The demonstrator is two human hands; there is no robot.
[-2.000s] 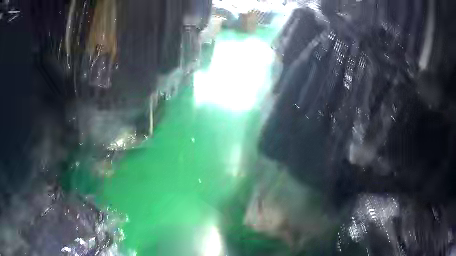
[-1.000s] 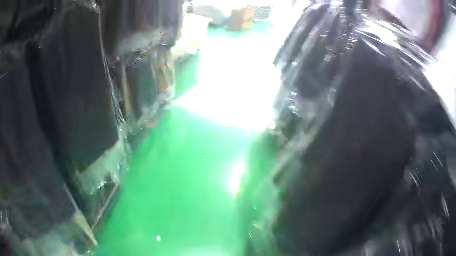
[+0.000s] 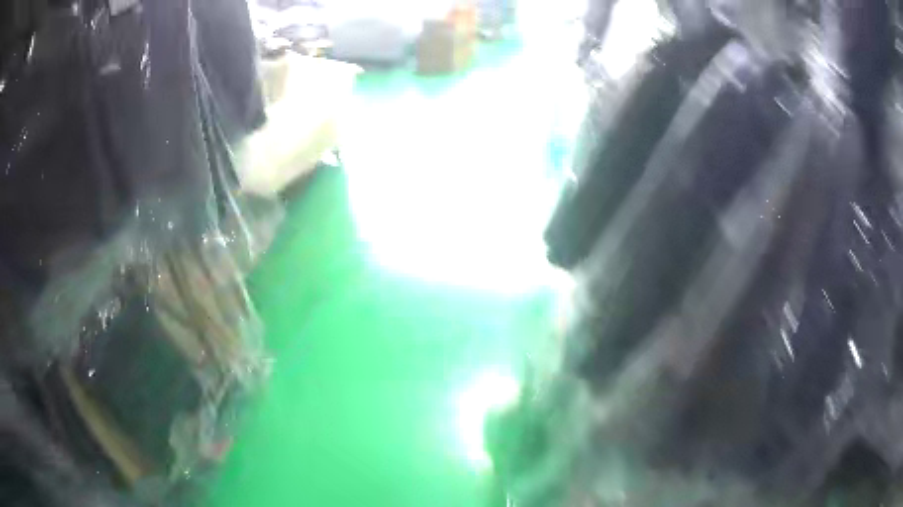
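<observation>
Neither of my hands shows in the head view. Dark garments (image 3: pixel 683 228) in clear film with white glare streaks hang close on the right side, their lower edges slanting over the floor. More dark bagged garments (image 3: pixel 149 119) hang on the left, with loose clear film (image 3: pixel 213 327) at their lower ends. The picture is blurred, so hangers and rail cannot be made out.
A shiny green floor (image 3: pixel 337 396) runs ahead between the rows, with strong white glare across its middle. A cream tub or bundle (image 3: pixel 297 119) stands at the far left of the aisle. A brown box (image 3: pixel 446 45) and a pale grey object (image 3: pixel 371 38) are at the far end.
The view has moved forward along the aisle. The brown box and the cream object look nearer and larger, and the hanging garments on both sides have shifted past.
</observation>
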